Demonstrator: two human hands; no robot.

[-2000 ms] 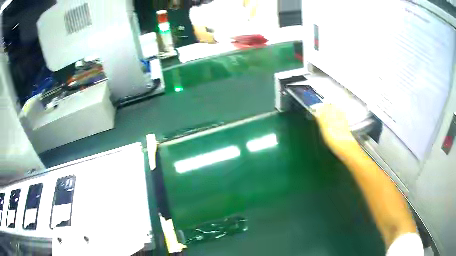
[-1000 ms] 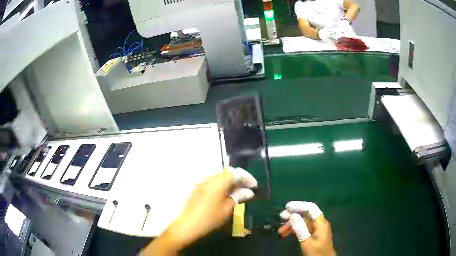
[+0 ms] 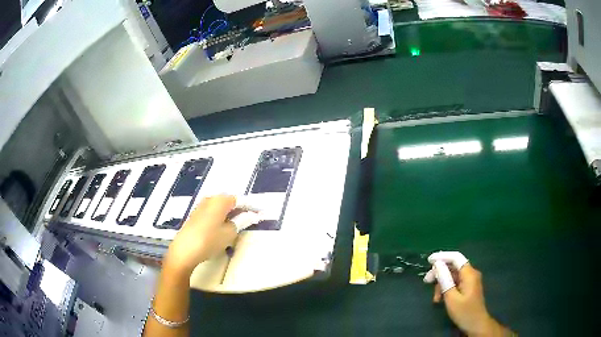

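A dark phone middle frame (image 3: 273, 181) with a pale lower part lies on the white left conveyor belt (image 3: 316, 171), near its rounded end. My left hand (image 3: 214, 227) is at the frame's lower left end, its white finger cots closed on the edge there; the exact fingertip contact is partly hidden. My right hand (image 3: 458, 286) is over the green bench mat (image 3: 455, 197) at the lower right. Its white-cotted fingertips are pinched together, and I see nothing between them. Clear film scraps (image 3: 405, 264) lie just left of it.
Several more frames (image 3: 184, 191) lie in a row further left on the belt. Yellow tape (image 3: 360, 257) marks the mat's left edge. A light box-shaped unit (image 3: 257, 79) stands behind the belt. The right conveyor (image 3: 580, 115) sticks out at the right edge.
My left hand has moved left with the frame, which now lies on the belt instead of being held up over the belt's edge. My right hand remains pinched over the mat. The view has shifted left and down.
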